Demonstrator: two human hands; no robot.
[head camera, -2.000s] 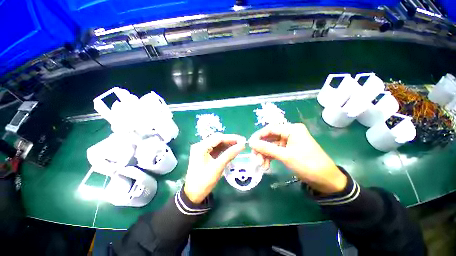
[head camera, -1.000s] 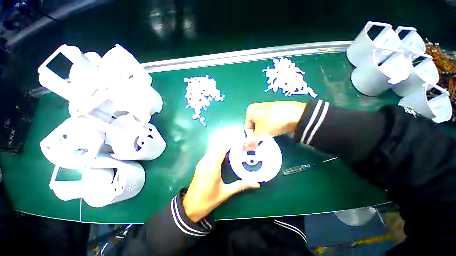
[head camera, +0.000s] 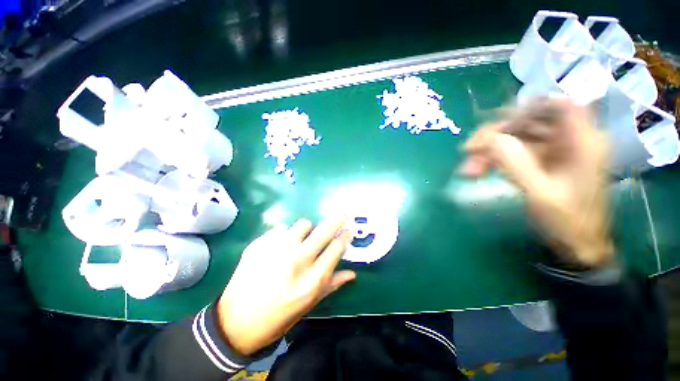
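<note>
One white plastic housing (head camera: 370, 246) stands upright before me, its slotted round end face up, its upper part washed out by glare. My left hand (head camera: 287, 279) lies beside it, palm down, fingers extended, fingertips at its left edge and not wrapped around it. My right hand (head camera: 548, 171) is raised to the right, near the right housings, and badly blurred; whether it holds anything cannot be told. Small white parts lie in a left pile (head camera: 288, 137) and a right pile (head camera: 414, 106). No screwdriver can be made out.
Several white housings (head camera: 175, 264) lie stacked at the left. Several more (head camera: 580, 72) stand at the right, partly behind my right hand. An orange-brown wire heap (head camera: 659, 73) lies at the far right. A pale rail (head camera: 335, 79) runs behind the green bench.
My right hand has left the housing and moved right. My left hand has loosened from around the housing and flattened at its left. The small tool seen right of the housing no longer shows there.
</note>
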